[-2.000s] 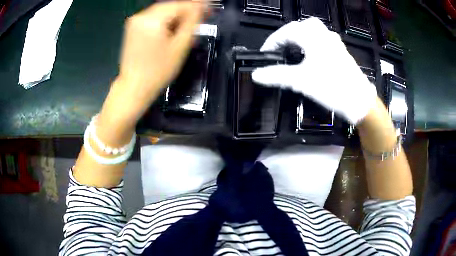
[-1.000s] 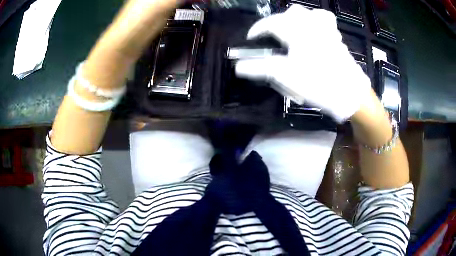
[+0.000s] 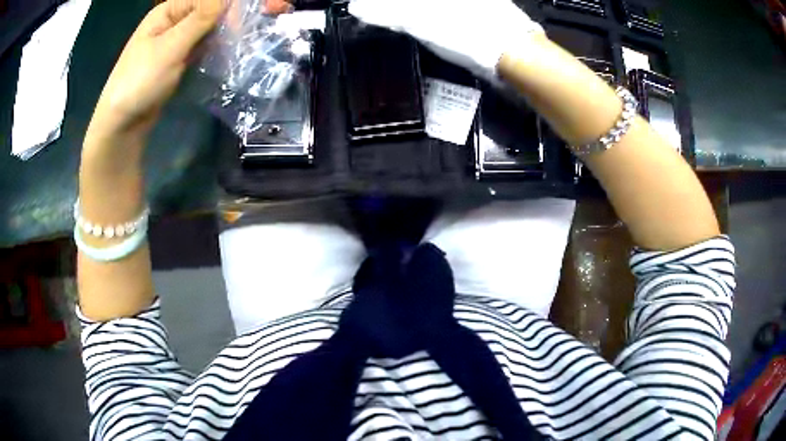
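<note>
My left hand [image 3: 185,21], bare and partly cut off by the top edge, pinches crumpled clear film [image 3: 258,73], which hangs over a glossy black part [image 3: 280,138] in the black tray [image 3: 289,185]. My right hand [image 3: 457,30], in a white glove and cut off at the top, is at the upper end of another glossy black part [image 3: 383,90]. That part sits out of line with its row, with its pocket floor showing below it. The glove hides its top end and the fingertips. A small white printed label [image 3: 450,110] lies tilted beside it.
More glossy parts lie in the tray to the right, one with bright reflections [image 3: 659,108]. White paper strips [image 3: 43,82] lie on the green bench [image 3: 732,112] at the far left. An open brown carton [image 3: 595,284] is below the bench edge, right of my lap.
My left hand has moved left, and the clear film now hangs clearly from it. My gloved hand has moved up and the middle part has shifted up. The white label has come into view.
</note>
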